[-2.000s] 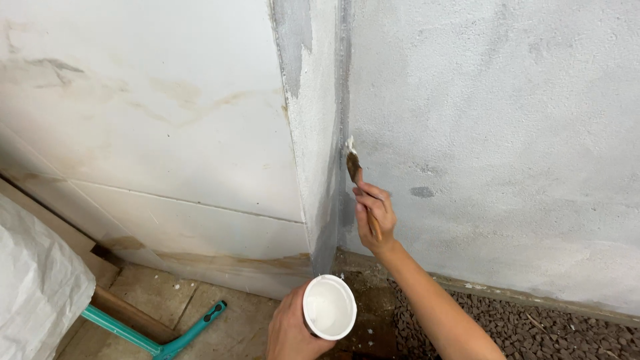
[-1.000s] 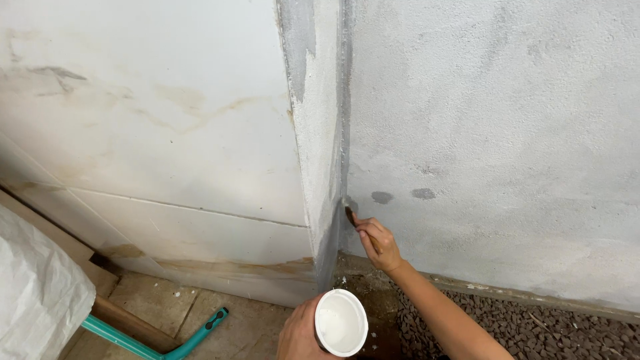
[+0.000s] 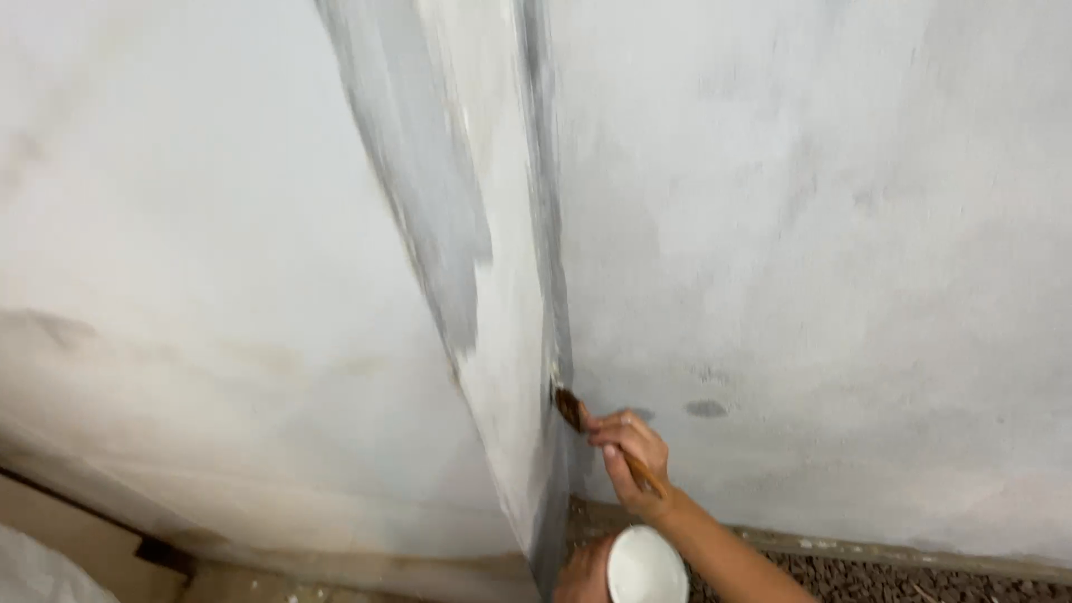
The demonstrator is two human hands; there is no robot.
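My right hand (image 3: 632, 461) is closed around the wooden handle of a paintbrush (image 3: 569, 410), whose bristle tip touches the inner corner where the narrow wall strip (image 3: 511, 352) meets the rough grey-white wall (image 3: 804, 276). Grey patches and streaks run along the strip and down the corner. Below, at the bottom edge of the view, my left hand (image 3: 584, 574) holds a white cup (image 3: 646, 569) with white contents, close beneath my right wrist. The left hand is partly cut off by the frame.
A large white panelled wall (image 3: 226, 276) with brownish stains fills the left side. Dark gravel (image 3: 888, 582) lies along the foot of the right wall. White sheeting (image 3: 42, 569) is at the lower left, by a dark-edged board (image 3: 75, 528) and the tiled floor (image 3: 251, 584).
From two seconds ago to one second ago, my right hand moved the brush down the corner. The view has since shifted, and the teal tool at the lower left is out of frame.
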